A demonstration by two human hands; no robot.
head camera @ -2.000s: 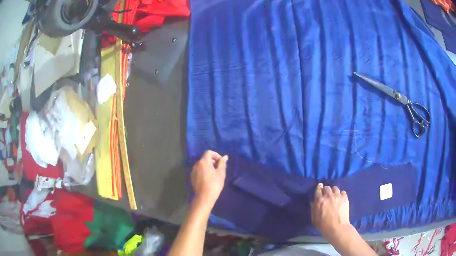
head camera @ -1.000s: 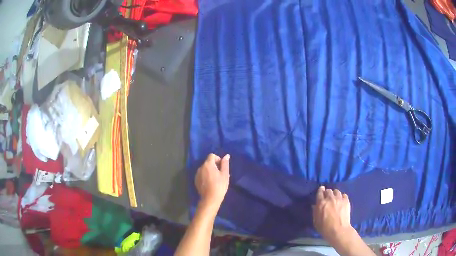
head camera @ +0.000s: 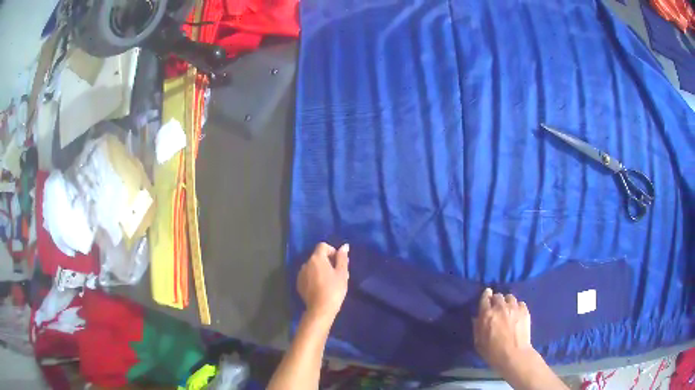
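A dark navy pattern piece lies flat along the near edge of the shiny royal-blue cloth. My left hand is at its left part, thumb and fingertips together at its far edge. My right hand is on its middle, fingers curled down at the far edge; the palm hides what is under it. A white square of chalk lies on the piece to the right of my right hand. Faint pale chalk lines show on the blue cloth beyond it. Shears lie on the cloth at the right, handles toward me.
Yellow and orange strips lie on the grey-brown table at the left. Beyond them are crumpled plastic bags and a dark machine part. Red fabric is at the far left, with red and green cloth at the near left.
Both hands stay in nearly the same places on the navy piece. The whole view has shifted slightly; the shears and chalk have not moved on the cloth.
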